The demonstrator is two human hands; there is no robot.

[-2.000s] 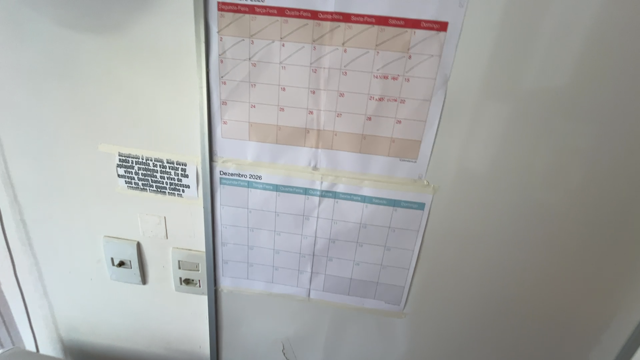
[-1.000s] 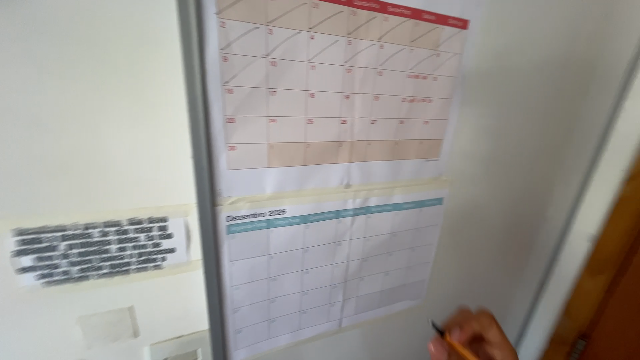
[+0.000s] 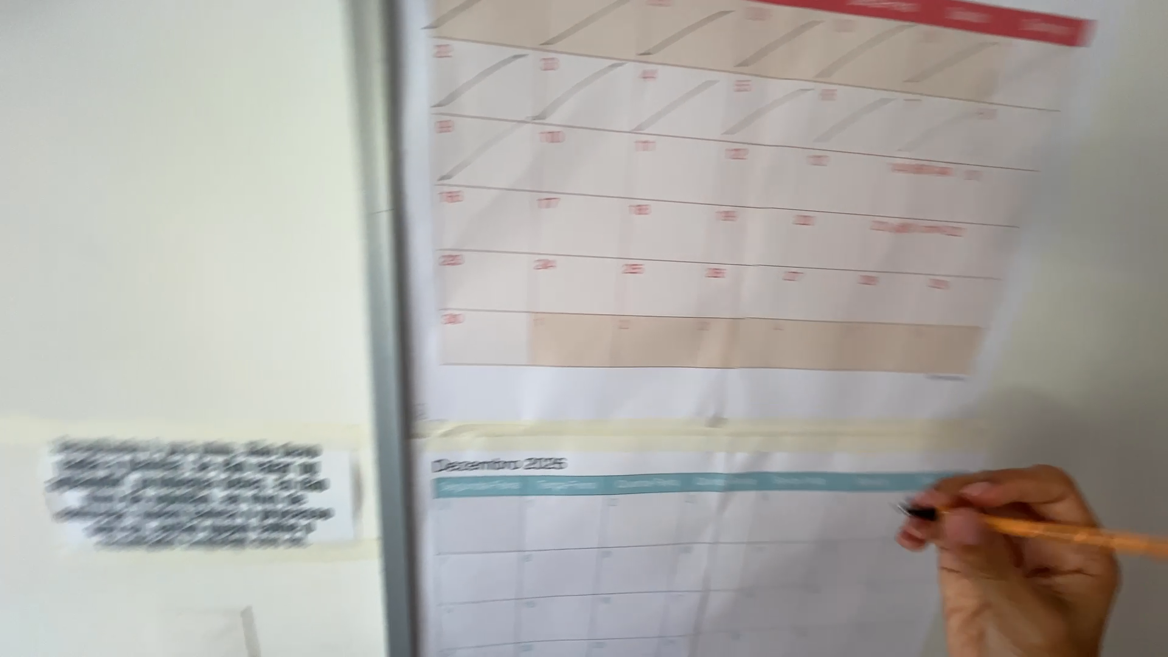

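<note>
My right hand [image 3: 1022,557] is at the lower right, its fingers closed around an orange pen [image 3: 1049,534] with a dark tip pointing left. The hand is in front of the right edge of a paper calendar sheet with a teal header [image 3: 639,484]; whether the tip touches the paper cannot be told. Above that sheet is a second calendar page with a red header [image 3: 967,15], where slanted pencil-like strokes cross the upper rows and one box of the third row. My left hand is out of view.
Yellowish tape [image 3: 584,431] runs between the two calendar sheets. A grey metal strip [image 3: 388,365] stands upright along their left side. Left of it, a small paper with black printed writing [image 3: 196,493] is taped to the white surface.
My right hand, out of view two seconds ago, appeared at the lower right with the pen and is now higher, beside the teal header. The view has moved closer to the calendars.
</note>
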